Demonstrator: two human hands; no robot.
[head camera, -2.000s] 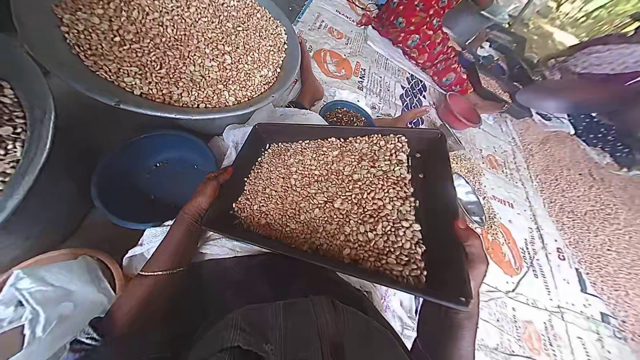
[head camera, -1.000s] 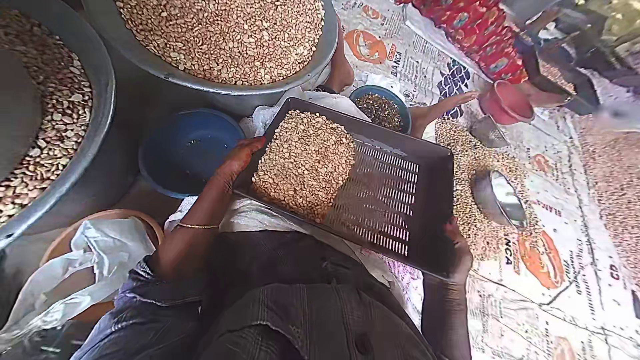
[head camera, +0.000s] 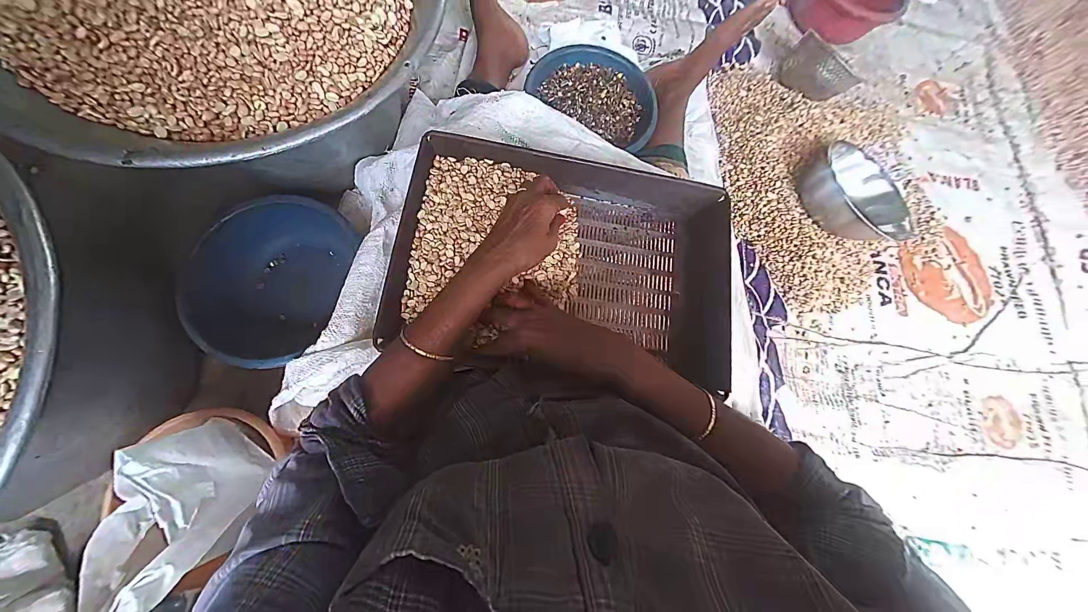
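A dark rectangular slotted tray (head camera: 704, 280) rests across my lap on a white woven sack (head camera: 340, 340). Pale brown beans or kernels (head camera: 463, 208) cover its left part, while the slots show bare on the right. My left hand (head camera: 529, 228), fingers bent, is over the right edge of the pile; whether it pinches a kernel cannot be told. Nearer my body, my right hand (head camera: 531, 327) lies low over the near edge of the pile, its fingertips partly hidden beneath the left forearm and in shadow.
A blue basin (head camera: 268, 280) stands left of the tray, below a big metal basin (head camera: 212, 149) of kernels. Beyond the tray is a small blue bowl (head camera: 650, 93) of darker bits between bare feet. On the printed sheet at right, a steel bowl (head camera: 837, 200) sits among spilled kernels.
Both hands have let go of the tray's sides and moved in over the kernels. The tray now rests on the lap. Earlier, its slots were covered, then the kernels gathered at the left.
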